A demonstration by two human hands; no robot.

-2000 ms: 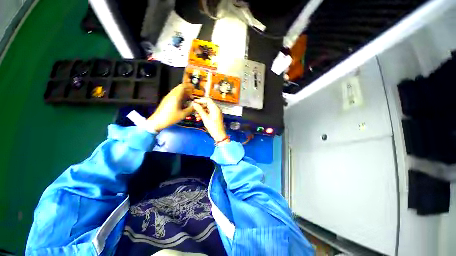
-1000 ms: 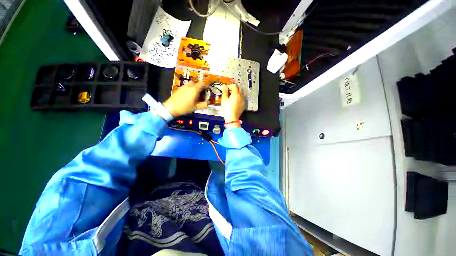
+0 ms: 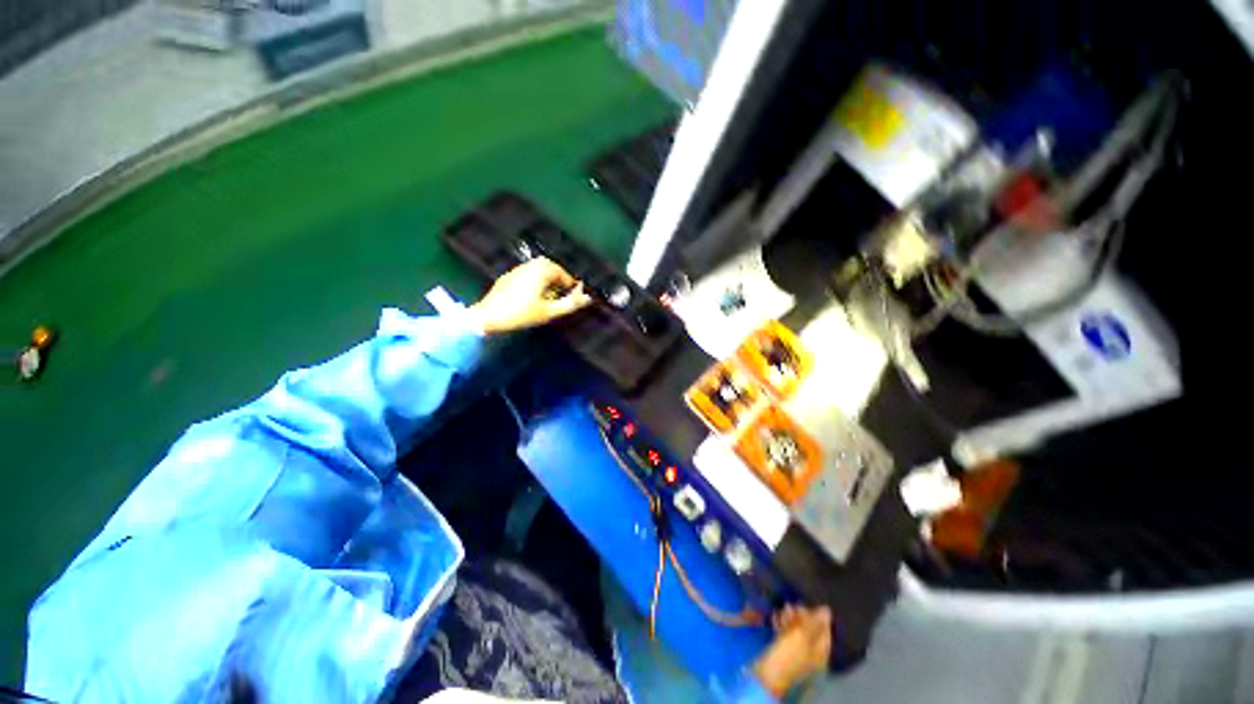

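Note:
My left hand [image 3: 530, 296] is over the black component tray [image 3: 626, 360], fingertips close together above its pockets; something dark shows at them, but whether it is held is unclear. My right hand [image 3: 798, 646] is at the right end of the control panel [image 3: 660, 475]; its fingers are blurred and their grip cannot be told. Three orange fixtures stand on the black bed: an upper one [image 3: 774, 360], a left one [image 3: 722, 396] and a lower one [image 3: 778, 454]. Each has parts or dark cut-outs in its middle.
A silver base plate [image 3: 855, 492] lies beside the lower fixture. The blurred machine head [image 3: 949, 234] stands behind. A white frame post [image 3: 708, 138] rises between bed and green surface [image 3: 330, 179]. An orange wire [image 3: 660, 550] crosses the blue surface. Another black tray [image 3: 635, 168] lies beyond.
The view has turned toward the left. Both hands have left the orange fixtures: my left hand has moved to the tray, my right hand to the panel's right end.

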